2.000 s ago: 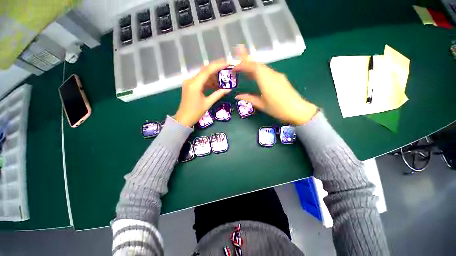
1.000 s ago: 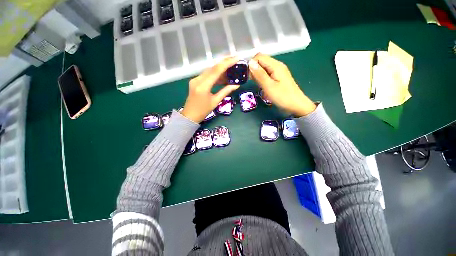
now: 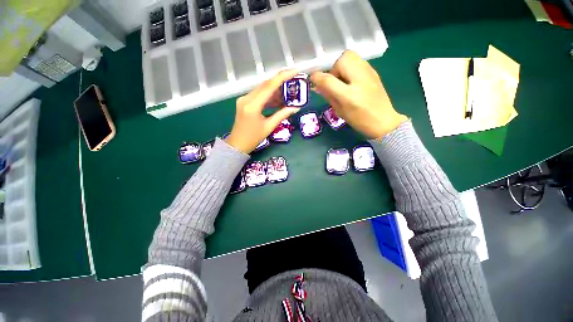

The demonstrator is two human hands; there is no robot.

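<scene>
My left hand [image 3: 254, 119] holds a patterned case [image 3: 295, 90] upright between thumb and fingers, in front of the compartment tray's near edge. My right hand [image 3: 358, 94] is beside the case, its fingertips at the case's right edge; whether they grip it cannot be told. Other patterned cases lie on the green mat below: a pink one [image 3: 310, 124] in a curved row partly under my hands, a reddish group [image 3: 276, 169] by my left sleeve, and two pale ones [image 3: 337, 161] near my right sleeve.
The white compartment tray [image 3: 188, 100] holds dark pieces in its far slots. A smartphone [image 3: 94, 118] lies at left, another white tray [image 3: 19, 251] at the far left edge. At right are papers [image 3: 443, 100] with a pen [image 3: 469, 88] on top and a green card [image 3: 490, 141].
The case in my hands has turned from a plain dark side to its patterned face. My right hand has shifted slightly, with the fingers more curled.
</scene>
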